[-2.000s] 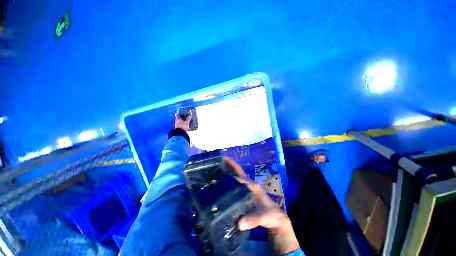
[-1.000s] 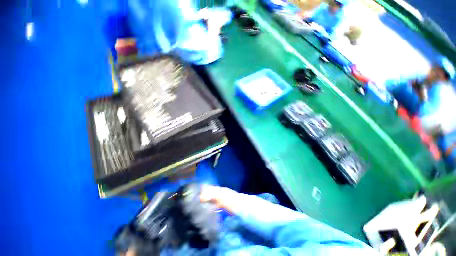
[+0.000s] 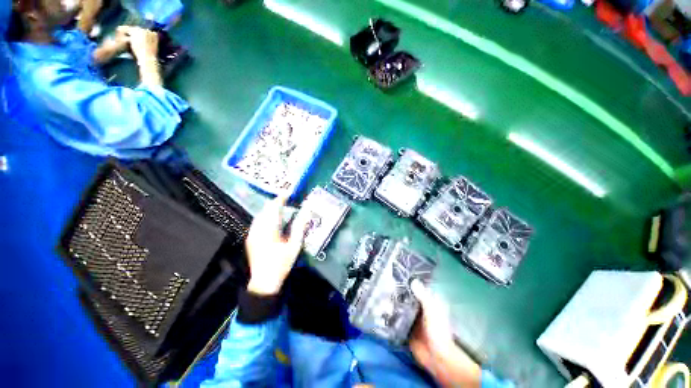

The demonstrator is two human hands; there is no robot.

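Observation:
My left hand [image 3: 270, 246] is over the bench's near edge, fingers spread, with nothing gripped. Its thumb is beside a grey patterned trail camera [image 3: 324, 221] lying on the green bench; whether they touch is unclear. My right hand [image 3: 433, 322] holds another trail camera [image 3: 394, 294], lens side up, from its right side. A darker case part shows along that camera's left side; I cannot tell if it is a second camera. Several more trail cameras [image 3: 456, 211] lie in a slanting row behind, lens side up.
A blue parts bin [image 3: 327, 121] with small pale parts is at the back left. Black parts trays [image 3: 182, 254] are stacked left. An open dark housing [image 3: 383, 54] lies at the far side. A white tape dispenser [image 3: 602, 314] is right. A person in light blue works upper left [image 3: 95, 98].
The view has swung to the bench, with the bin and cameras now nearer. My left hand has come into clear view, spread beside a camera. The dark blurred cases low in the earlier view now show over the bench.

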